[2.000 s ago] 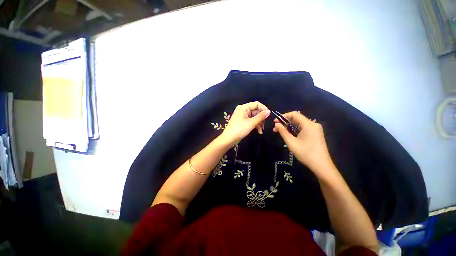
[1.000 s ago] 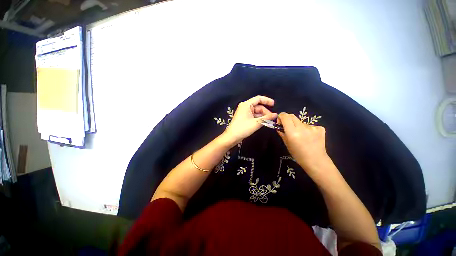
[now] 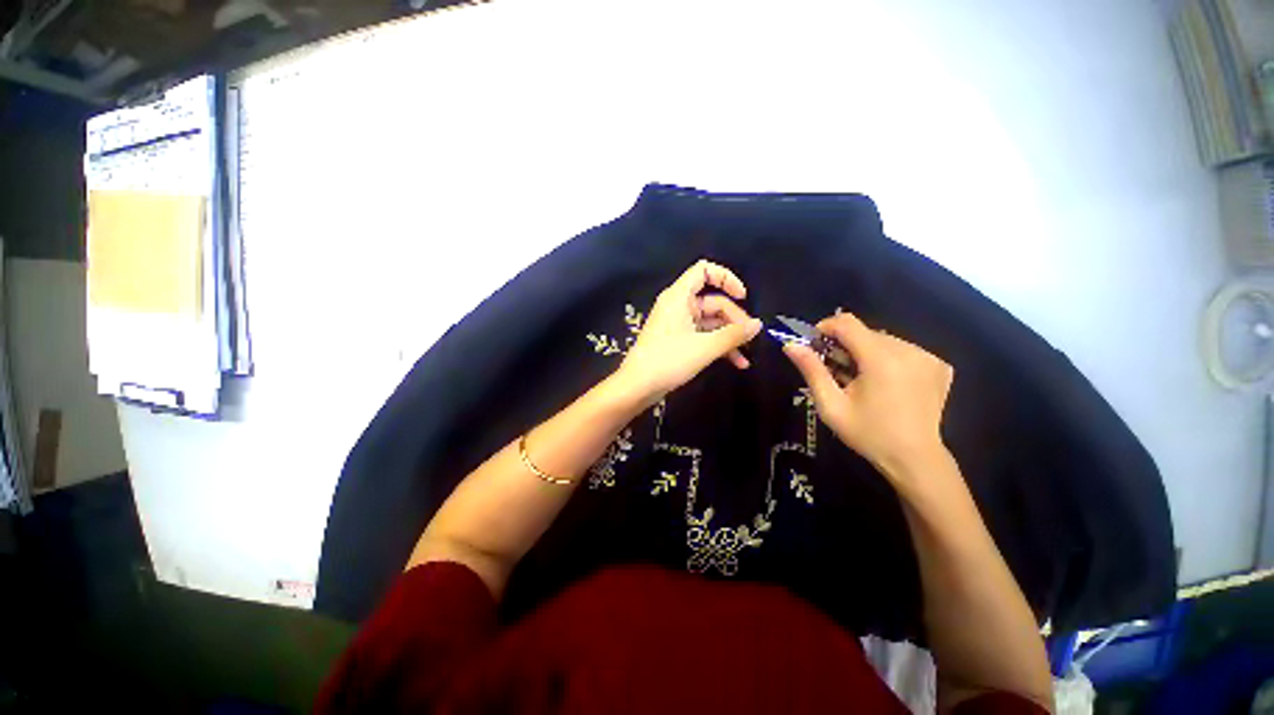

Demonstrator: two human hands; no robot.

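A black garment (image 3: 978, 419) lies spread on the white table, its plain collar (image 3: 762, 210) at the far side and its pale gold chest embroidery (image 3: 715, 538) partly under my hands. My left hand (image 3: 687, 333) is over the chest area with thumb and index fingertip pinched together; whether a thread is between them is too small to tell. My right hand (image 3: 883, 384) holds small thread snips (image 3: 799, 333), their silvery blades pointing left at my left fingertips, close to them.
Clipboards with papers and a yellowish sheet (image 3: 147, 254) lie at the table's left. A cream tape roll (image 3: 1241, 335) and a stack of strips (image 3: 1213, 84) are at the right edge. A blue crate (image 3: 1146, 645) with pale wrapping (image 3: 1076, 691) is below the table at the lower right.
The snips' blades have come away from my left fingers and show more clearly. My right hand has moved slightly right, and my left thumb and index finger are now pinched together.
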